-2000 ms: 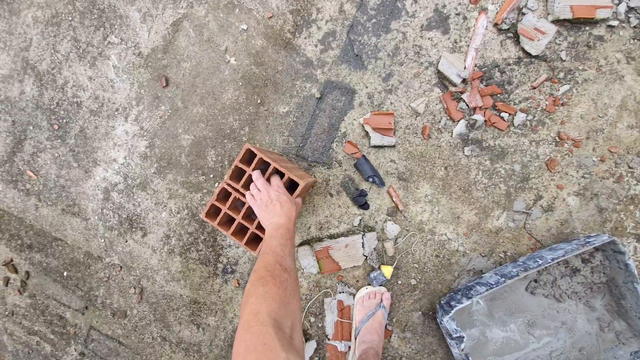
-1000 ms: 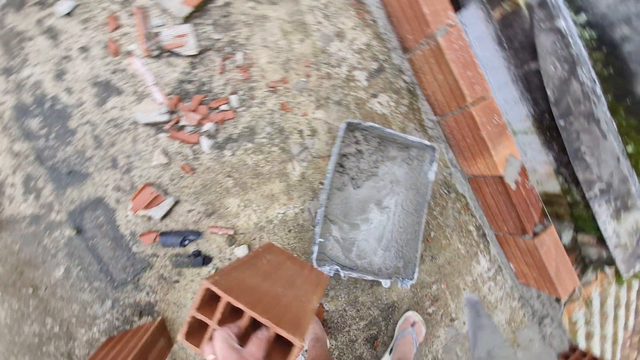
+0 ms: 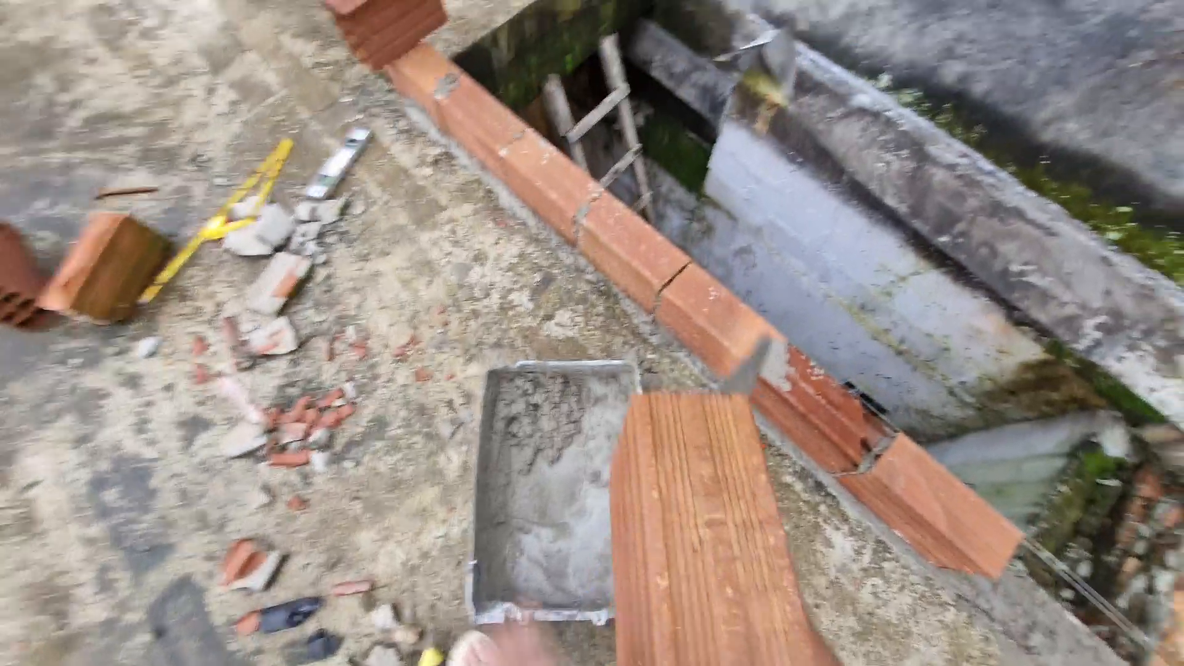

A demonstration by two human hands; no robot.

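A ribbed hollow clay brick (image 3: 703, 527) is raised close to the camera at the lower middle, in front of a trough of wet grey mortar (image 3: 546, 481). No hand shows plainly on the brick; whatever supports it is hidden or below the frame. A grey pointed piece of metal, likely a trowel tip (image 3: 747, 368), sticks out past its upper end, its handle out of sight. Beyond runs a low course of clay bricks (image 3: 634, 250) with mortar joints. Blurred skin (image 3: 523, 645) appears at the bottom edge, possibly a foot. Neither hand can be made out.
Behind the brick course lies a sunken area with a wooden ladder (image 3: 601, 120) and a pale wall (image 3: 832, 268). On the concrete at left are a yellow folding rule (image 3: 217, 227), a spirit level (image 3: 339, 165), brick rubble (image 3: 301, 425), more hollow bricks (image 3: 106, 266) and dark objects (image 3: 289, 614).
A hand was on a hollow brick on the ground, then held a brick up with its fingers in the holes. Now the raised brick's ribbed side shows. The view has swung to the brick course.
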